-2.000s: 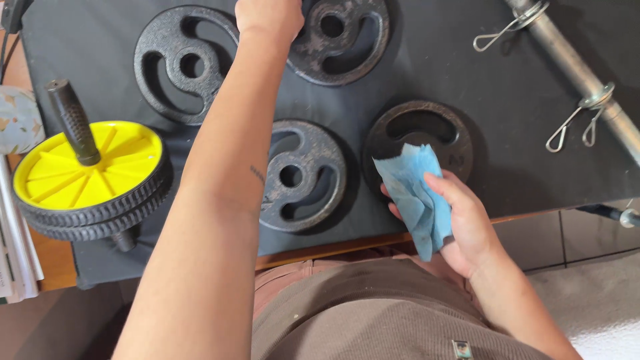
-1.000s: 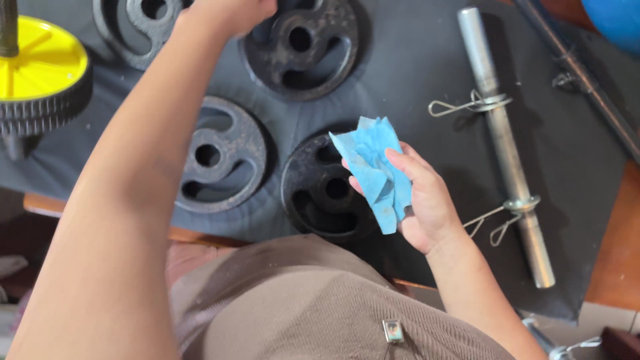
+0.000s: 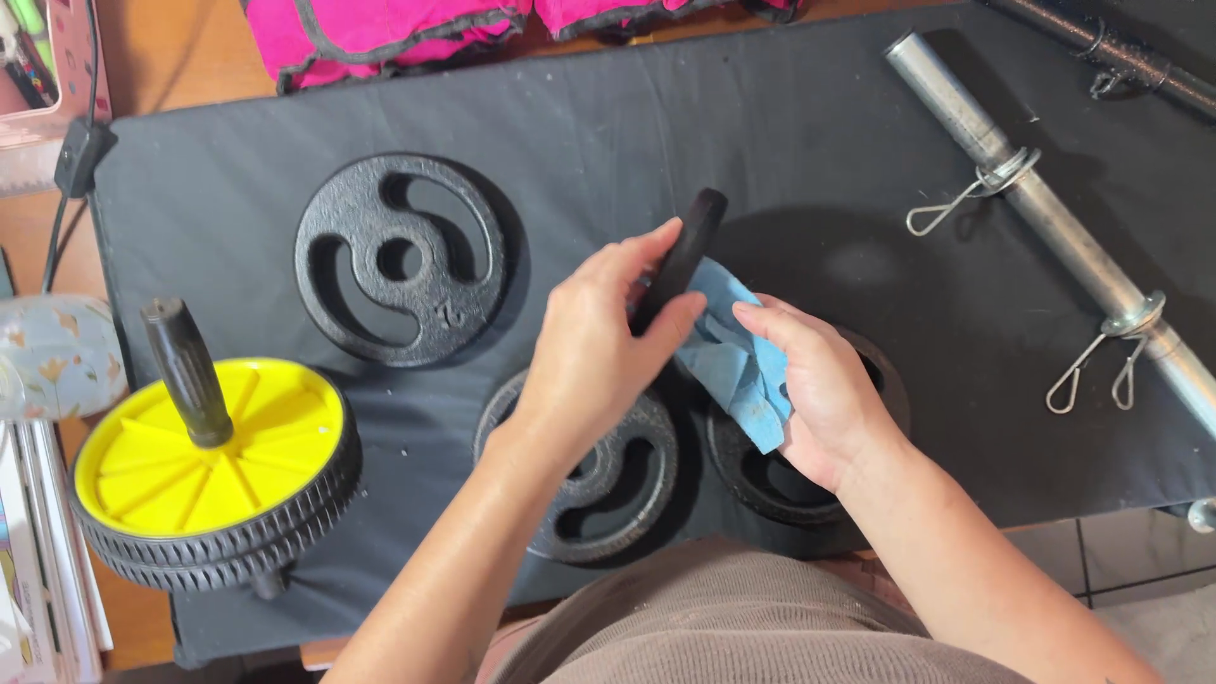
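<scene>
My left hand (image 3: pixel 608 323) grips a black weight plate (image 3: pixel 679 261), seen edge-on and raised above the black cloth. Pressed near the plate's lower side is a blue cloth (image 3: pixel 739 351), held in my right hand (image 3: pixel 822 389). Another plate (image 3: pixel 399 258) lies flat at the upper left. Two more plates rest near my body: one (image 3: pixel 655 475) partly behind my left wrist, the other (image 3: pixel 750 489) partly under my right hand and the cloth.
A yellow and black ab wheel (image 3: pixel 218 456) stands at the left. On the right lies a metal dumbbell bar (image 3: pixel 1073 233) with spring clips; a darker bar (image 3: pixel 1140 62) is beyond it. Pink fabric items (image 3: pixel 408 28) lie along the far edge. A cable switch (image 3: pixel 84 157) is at the upper left.
My left hand has lifted a plate that lay on the far part of the black cloth and brought it to the blue cloth in my right hand. The view has shifted.
</scene>
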